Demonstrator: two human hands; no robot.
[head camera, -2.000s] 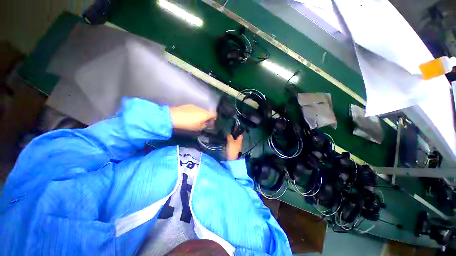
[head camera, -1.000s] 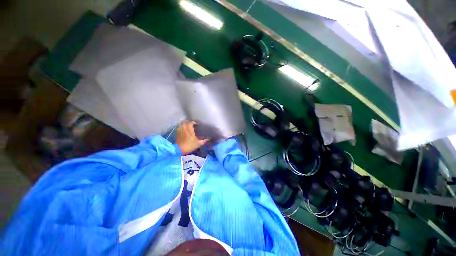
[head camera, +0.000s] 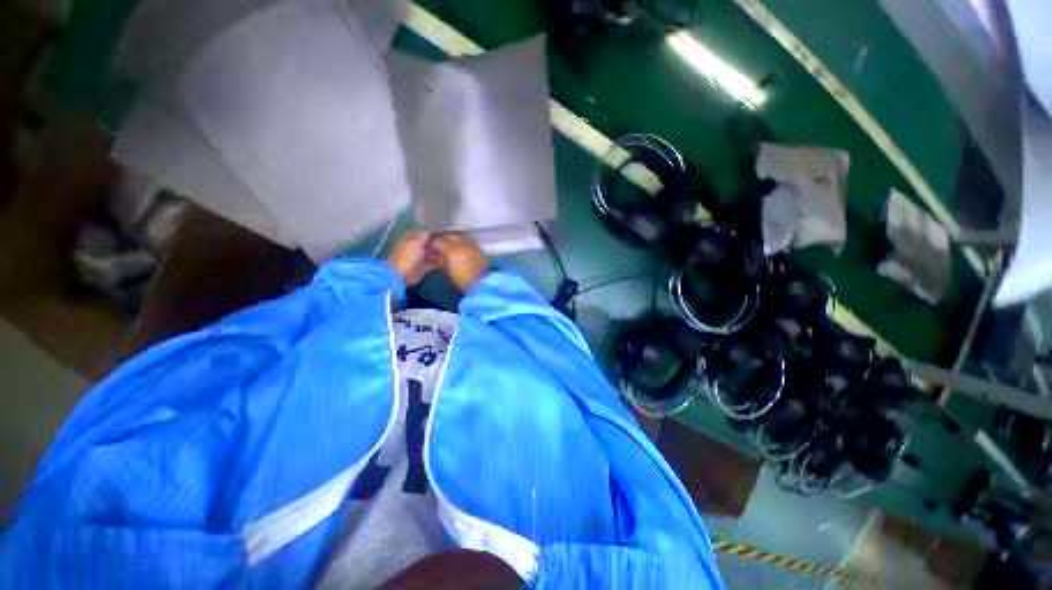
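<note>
My left hand and my right hand are together close to my chest, fingers curled inward and touching. They hold a dark thing, seemingly a headset, mostly hidden by fingers and sleeves. A pale grey protective bag lies flat just beyond them, its near edge at my fingers. I cannot tell whether the dark thing is inside the bag. A black cable trails right of my right hand.
A stack of empty bags lies left. Several black headsets with silvery headbands cluster right on the green bench. Two bagged headsets lie beyond them. A brown carton is below the bags at left.
The view has shifted, so the bench items sit higher. The lifted bag now lies flatter beyond my hands. My right hand, hidden by the bag and sleeve a second ago, shows beside my left.
</note>
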